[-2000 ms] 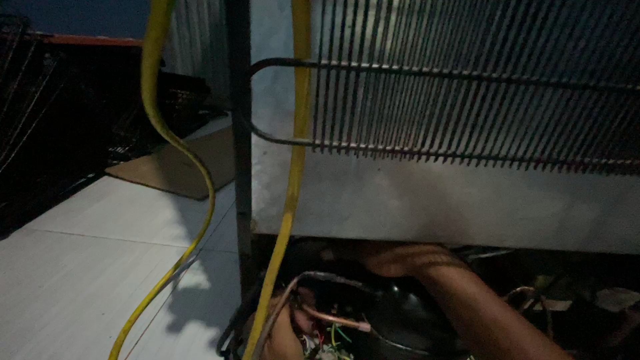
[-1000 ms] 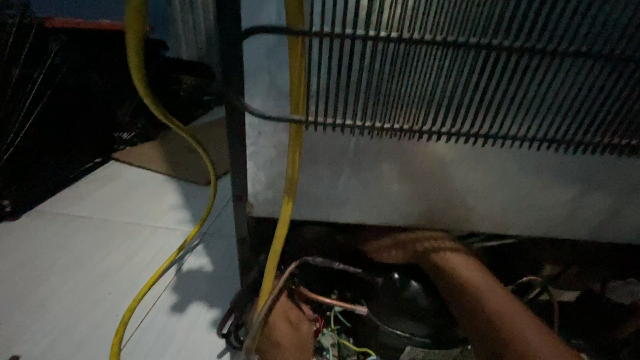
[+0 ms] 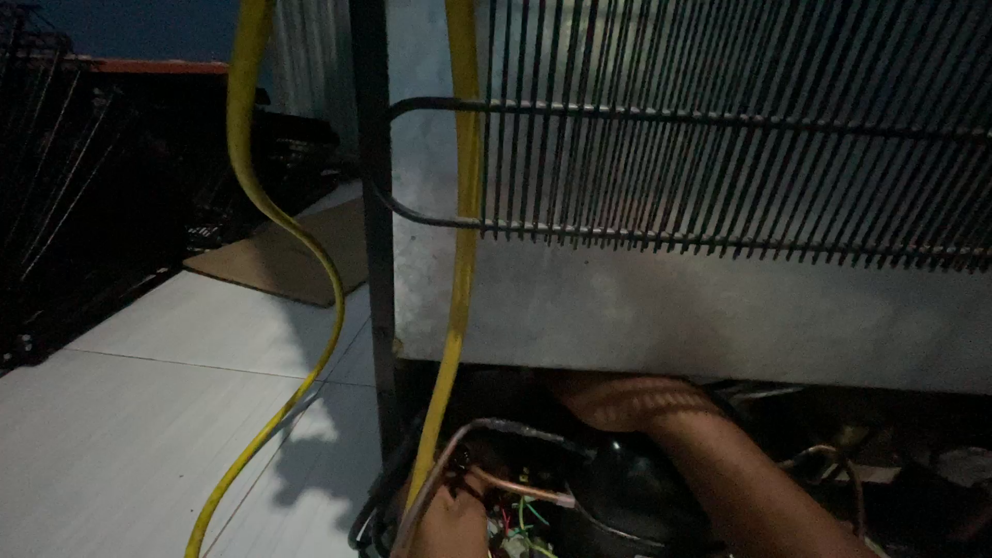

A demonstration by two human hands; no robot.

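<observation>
My right hand (image 3: 612, 399) reaches over a black compressor (image 3: 639, 488) into the dark gap under a refrigerator's back panel (image 3: 573, 310); its fingers are hidden. Low in the view, my left hand (image 3: 453, 515) is beside a bent copper tube (image 3: 527, 488) and the lower end of a yellow hose (image 3: 438, 411). Its fingertips are in shadow, and whether it grips anything does not show. Thin coloured wires (image 3: 523, 519) lie between that hand and the compressor. A darker tube (image 3: 504, 425) arches from the compressor over the left hand.
Above the gap is a black wire condenser grille (image 3: 697, 170). A second yellow hose (image 3: 329, 271) curves down over the white tiled floor (image 3: 155, 426) at left. A brown flat board (image 3: 287, 263) lies on the tiles, near dark clutter (image 3: 101, 186).
Both hands remain low at the compressor bay, the right one still reaching under the panel. Nothing is plainly taken hold of or let go.
</observation>
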